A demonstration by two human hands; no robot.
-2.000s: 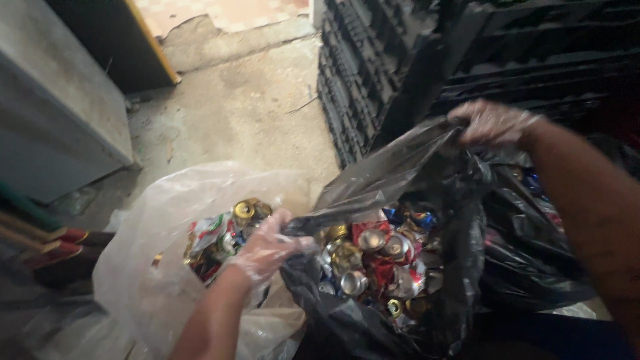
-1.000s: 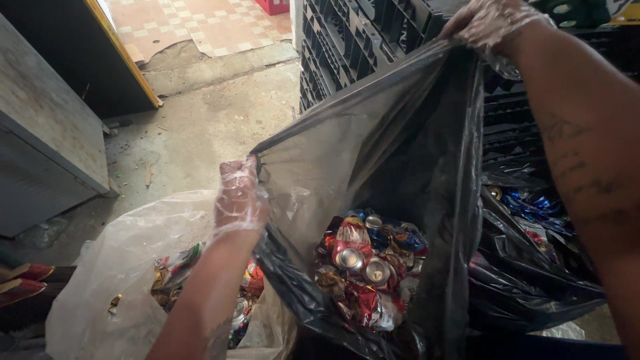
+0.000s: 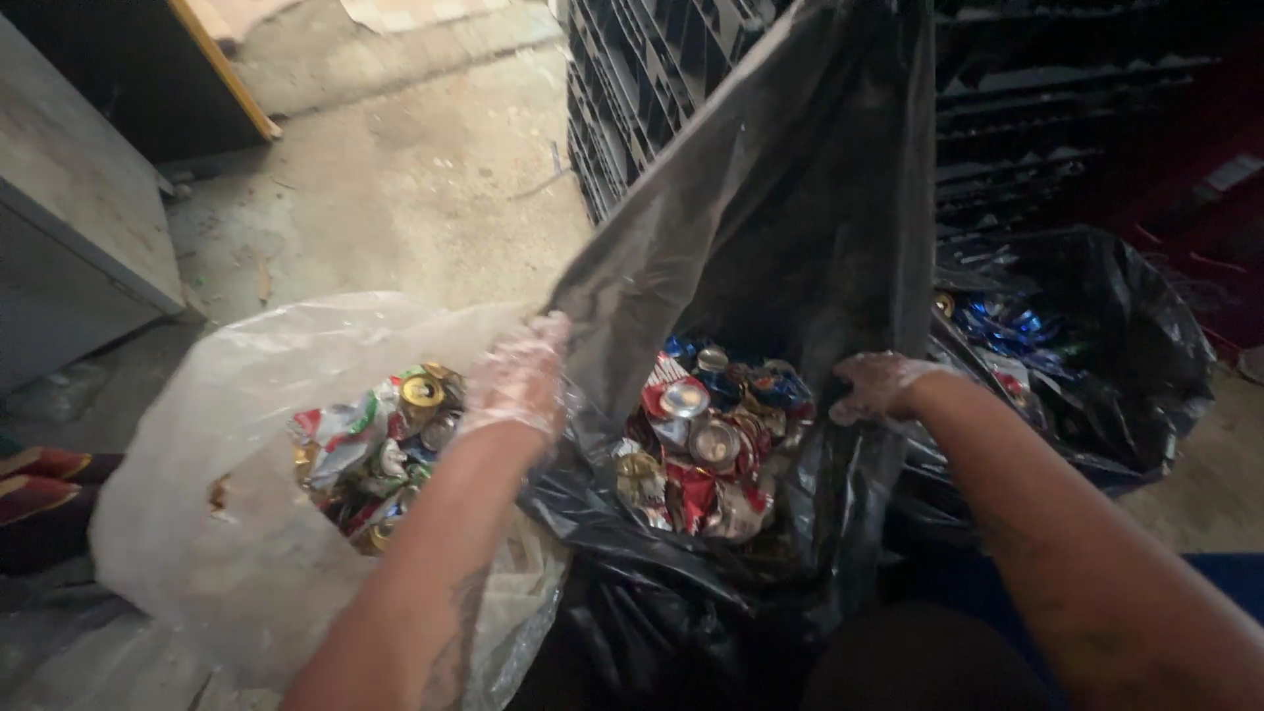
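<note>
My left hand (image 3: 518,380), in a clear plastic glove, grips the left edge of a black plastic bag (image 3: 642,286). Inside that bag lie crushed aluminium cans (image 3: 706,444), red, silver and blue. My right hand (image 3: 874,387), gloved the same way, is at the bag's right side with fingers apart, over the opening; whether it touches the plastic is unclear. The bag's far side stands up in a tall peak. A translucent white bag (image 3: 227,395) with more crushed cans (image 3: 380,444) stands to the left, partly behind my left forearm.
Another black bag (image 3: 1106,336) holding crushed cans sits at the right. Stacked black plastic crates (image 3: 642,89) rise behind the middle bag. A grey cabinet (image 3: 79,168) and a dark panel with a yellow edge (image 3: 242,84) are at the upper left, beside the concrete floor (image 3: 395,197).
My right hand has let go of the black bag's raised upper edge and come down to its right side. My left hand stays on the left edge.
</note>
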